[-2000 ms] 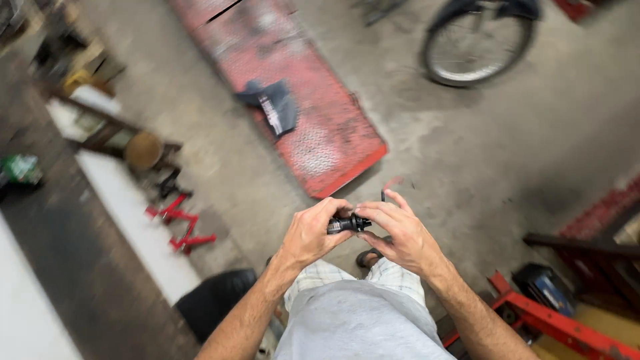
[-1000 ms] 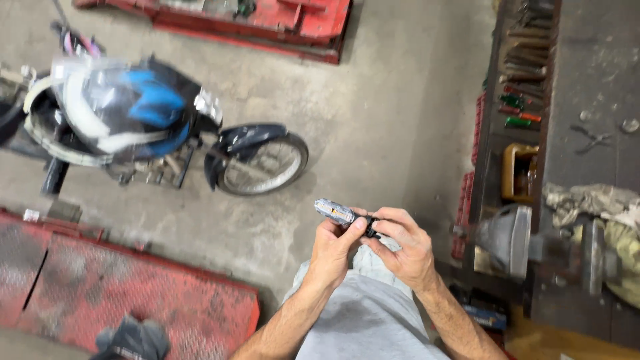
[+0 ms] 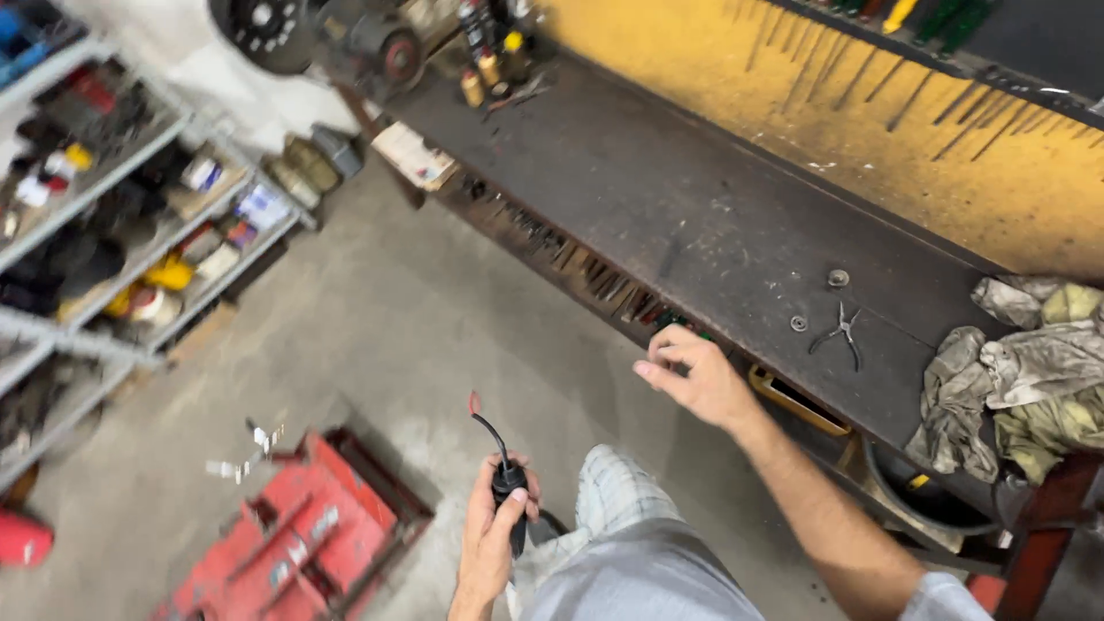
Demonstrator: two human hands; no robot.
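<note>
My left hand (image 3: 502,517) is closed round a small black cylindrical part (image 3: 509,479), held low in front of my body. A short black cable (image 3: 490,429) with a bare-looking red end rises from its top. My right hand (image 3: 690,371) is raised near the front edge of the dark workbench (image 3: 681,216), its fingers curled but apart, with nothing seen in them. Beyond it on the bench lie open pliers (image 3: 841,335), a small metal ring (image 3: 799,323) and a small round metal cup (image 3: 837,278).
Stained rags (image 3: 957,397) are heaped at the bench's right end. Tools fill a rack (image 3: 595,276) along its front edge. A bench grinder (image 3: 379,52) stands at the far end. Metal shelving (image 3: 129,216) is at left, a red metal lift (image 3: 293,535) on the floor below.
The view has swung round strongly to the workbench. My right hand has come off the black part and moved out to the right; my left hand still holds the part.
</note>
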